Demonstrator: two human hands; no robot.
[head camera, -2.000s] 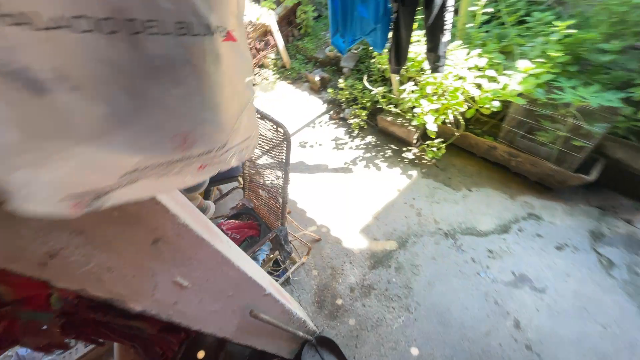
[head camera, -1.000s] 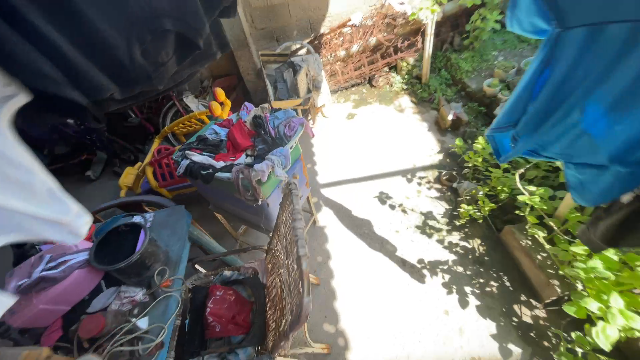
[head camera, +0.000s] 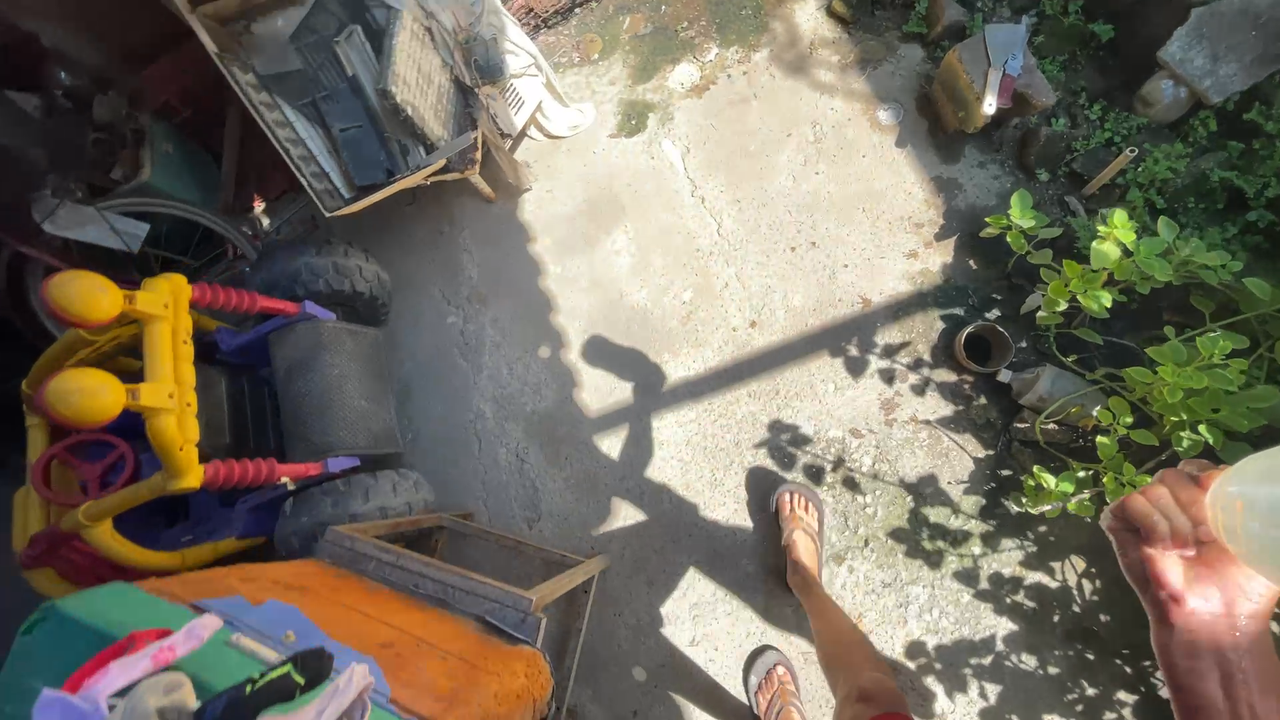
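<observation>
My right hand (head camera: 1185, 550) is at the right edge, its fingers closed on a translucent plastic container (head camera: 1250, 510) that the frame partly cuts off. The skin of the hand and wrist looks wet. Leafy green plants (head camera: 1150, 350) grow just above and beside it. Nowhere in view is my left hand. My feet, in flip-flops (head camera: 770, 680), stand on the concrete ground (head camera: 740, 230) at bottom centre.
At left are a yellow toy car (head camera: 175, 380), a wooden frame (head camera: 460, 560), and clothes (head camera: 160, 670) over an orange surface (head camera: 400, 620). A wooden box of scrap (head camera: 370, 110) stands above. Right of the path are a small pot (head camera: 983, 348) and a stone (head camera: 960, 85) bearing flat-bladed tools (head camera: 1003, 65).
The view has swung down onto the path. My right hand with the translucent container is now visible at the right; neither earlier frame shows it.
</observation>
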